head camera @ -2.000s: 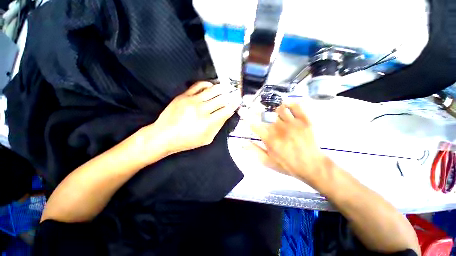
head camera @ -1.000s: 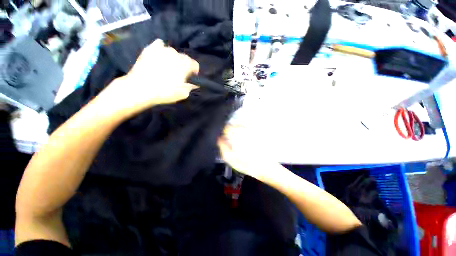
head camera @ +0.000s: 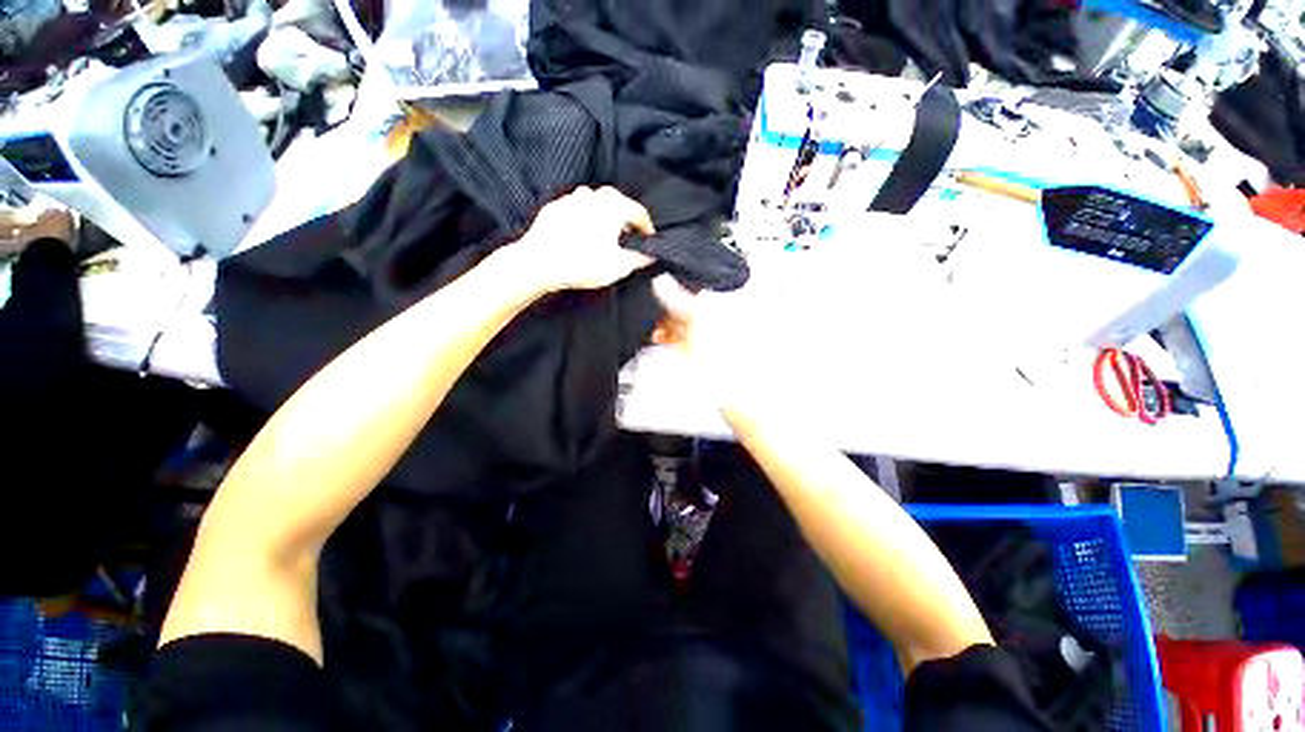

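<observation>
A black garment piece with fine pale ribs (head camera: 530, 150) lies in a large heap left of the needle and drapes over the table's front edge. My left hand (head camera: 584, 240) grips a folded edge of it. A dark folded end sticks out to the right of that hand, near the presser foot and needle (head camera: 787, 226). My right hand (head camera: 687, 336) is just below that end, blurred and washed out against the white table. Its fingertips are near the cloth, and its hold is unclear. The white sewing machine (head camera: 844, 136) stands beyond.
A black strip (head camera: 920, 150) hangs over the machine. A wooden-handled tool (head camera: 998, 185), a control panel (head camera: 1123, 229) and red scissors (head camera: 1131, 386) are at right. A blue crate (head camera: 1131, 615) with black pieces is below the table. A grey motor housing (head camera: 179, 136) stands left.
The view has widened and shifted. Both hands have left the needle area seen earliest. My left hand now holds the folded edge up, left of the machine, and its dark end has swung right.
</observation>
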